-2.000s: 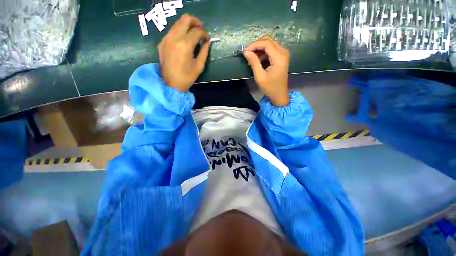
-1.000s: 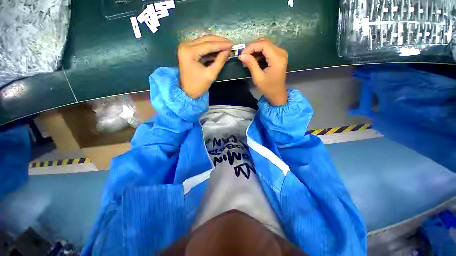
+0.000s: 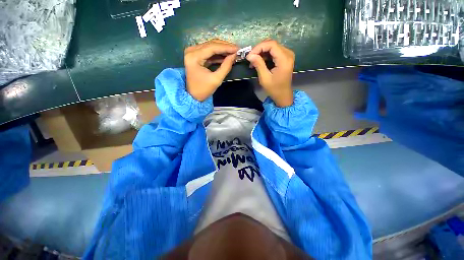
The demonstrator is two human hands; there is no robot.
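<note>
My left hand (image 3: 207, 68) and my right hand (image 3: 273, 66) meet fingertip to fingertip above the near edge of the green bench. Between the fingertips is a white strip piece (image 3: 244, 52), tilted, with a small darker component against it. Both hands grip this small work; the fingertips hide most of the component. Loose white strip pieces (image 3: 157, 16) lie in a pile beyond my left hand.
A clear bag of white pieces (image 3: 35, 35) is at the far left. A clear tray with rows of parts (image 3: 407, 30) is at the right. A white chip (image 3: 296, 3) lies at the top. Part of another tray (image 3: 133, 15) shows top left. An open cardboard box (image 3: 63, 129) stands below the bench.
My left hand has moved right from near the pile with a white piece and met my right hand. Since a second ago, the white piece has tilted between the fingertips.
</note>
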